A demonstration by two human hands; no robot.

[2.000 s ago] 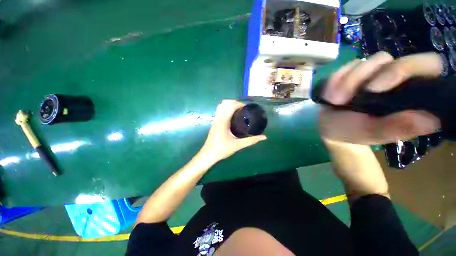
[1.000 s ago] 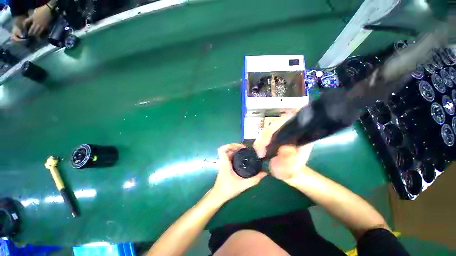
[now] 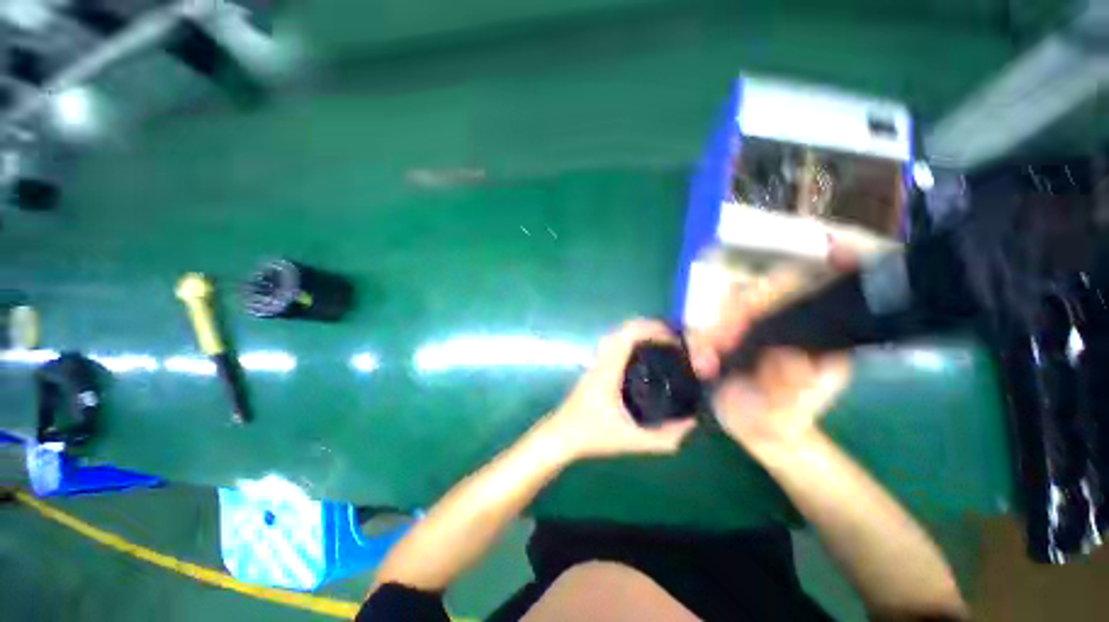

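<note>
The picture is blurred. My left hand (image 3: pixel 618 395) is wrapped around a black cylindrical housing (image 3: pixel 659 384), its round end facing up. My right hand (image 3: pixel 778 386) grips the long black electric screwdriver (image 3: pixel 821 314), which slants from the upper right down to the housing's right side. The bit tip is too blurred to tell whether it touches the housing. The automatic screw feeder (image 3: pixel 817 122), white-topped with a blue side, stands just beyond my hands. My right hand and the tool partly cover its front.
On the green bench (image 3: pixel 487 267), a black housing (image 3: pixel 298 292) lies on its side at left, beside a yellow-headed hammer (image 3: pixel 213 340). A dark strap or cable loop (image 3: pixel 71 395) and yellow ring (image 3: pixel 24 326) lie far left. A black blister tray (image 3: pixel 1058 450) is at right. A blue stool (image 3: pixel 274 532) stands below.
The right hand and screwdriver came from the right to the held housing, and remain there since one second ago. The camera view has shifted, so bench objects appear further right and higher than one second ago.
</note>
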